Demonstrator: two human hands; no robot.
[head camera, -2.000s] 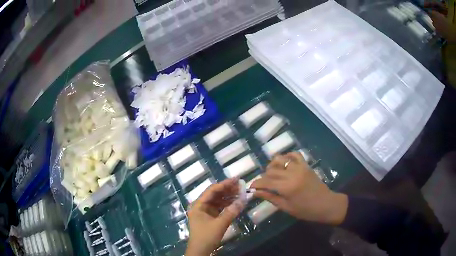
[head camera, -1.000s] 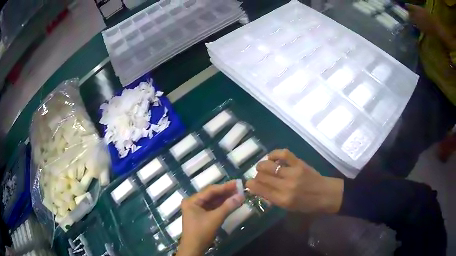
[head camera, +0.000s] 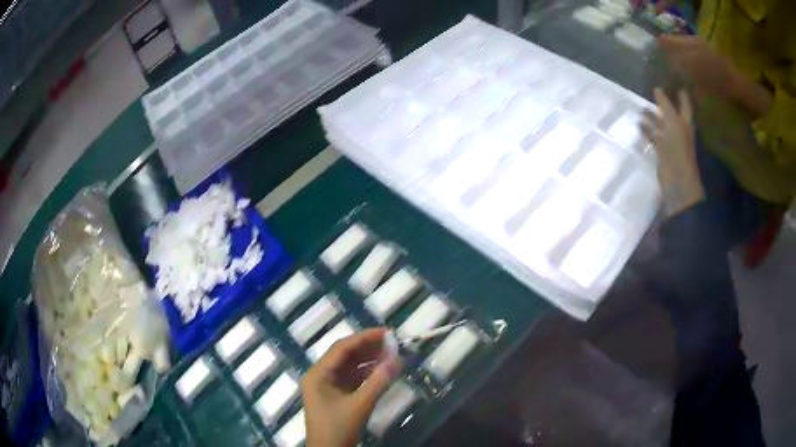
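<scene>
My left hand pinches a small white fitting between thumb and fingers over the clear blister tray. A thin pale stem part shows just right of the fitting; whether it is joined to it is unclear. White housings lie in rows in the pockets of the clear blister tray; my left hand hides some of them. My right hand is stretched out at the far right, beside the large white blister trays, fingers apart, with nothing visible in it.
Large white blister trays are stacked at right, a greyer stack at the back. A blue bin holds white flakes. A clear bag holds cream parts at left. A person in yellow is at upper right, an arm near my right hand.
My right hand has left my left hand and moved to the far upper right. My left hand still pinches the fitting. The view has shifted, so trays and bag appear further left.
</scene>
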